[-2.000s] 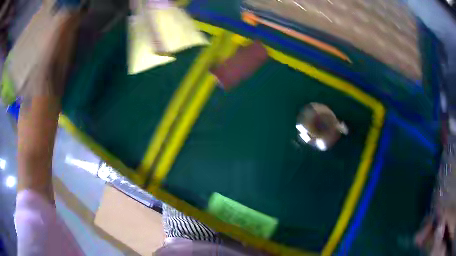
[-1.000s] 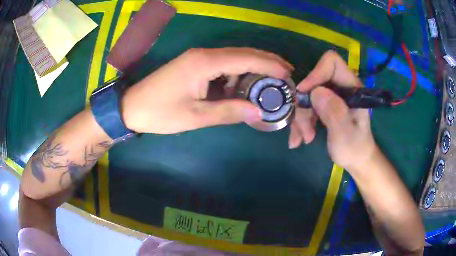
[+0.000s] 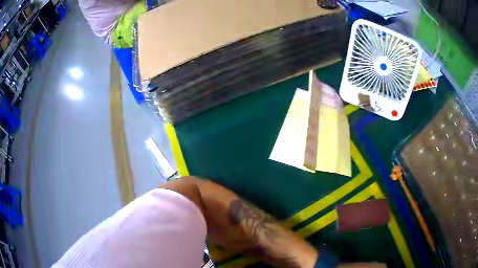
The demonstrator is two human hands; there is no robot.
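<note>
My left forearm, with a tattoo and dark wristband, reaches along the bottom edge. Only a sliver of my left hand point(image 3: 362, 265) shows beyond the band; its fingers and anything in them are cut off. My right hand is out of the picture. A reddish-brown flat rectangle point(image 3: 362, 215) lies on the green mat point(image 3: 230, 152) over the yellow tape, above my left hand. Folded pale-yellow backing sheets point(image 3: 334, 141) with a brownish strip lie further back. No round metal unit shows clearly.
A tall cardboard-topped tray stack point(image 3: 246, 63) stands at the back left. A white desk fan point(image 3: 383, 67) is at the back right. An orange pen point(image 3: 416, 212) lies beside the clear blister tray point(image 3: 445, 167). The floor and blue stools are left; a person's sleeve shows top left.
The view has swung left, to the tray stack, fan and floor. The metal unit, the black probe and my right hand have left the picture; my left hand is now cut off at the bottom.
</note>
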